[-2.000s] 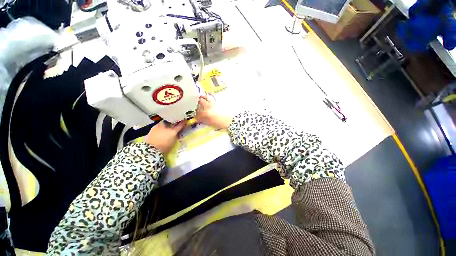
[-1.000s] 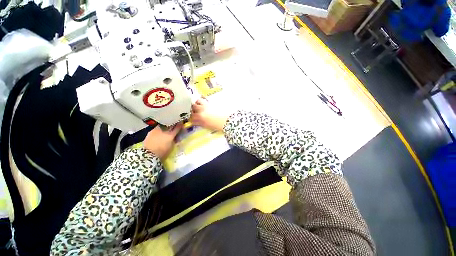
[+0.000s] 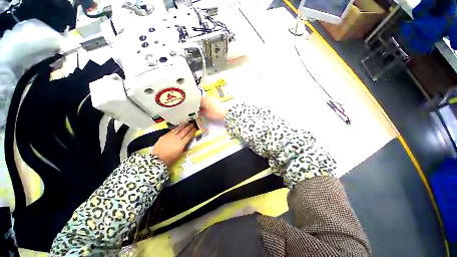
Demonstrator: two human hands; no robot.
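Note:
The white sewing machine head (image 3: 155, 83) with a red round emblem stands in front of me. My left hand (image 3: 173, 144) lies palm down just in front of it, with its fingertips on a small dark patch at the needle area. My right hand (image 3: 213, 109) is at the right side of the head, with its fingertips partly hidden. Whether either hand grips fabric is unclear. Long black fabric strips (image 3: 215, 175) lie across the table nearest me. The needle is hidden under the head.
Black curved strips (image 3: 55, 165) are heaped at the left. A whitish plastic bag (image 3: 30, 45) lies at the upper left. A yellow block (image 3: 216, 88) sits right of the needle area. A slim red and dark tool (image 3: 339, 111) lies on the right of the white table (image 3: 300, 120).
My left hand has turned flatter, and its fingers are now stretched out toward the needle area. My right hand remains beside the head. The view has shifted slightly.

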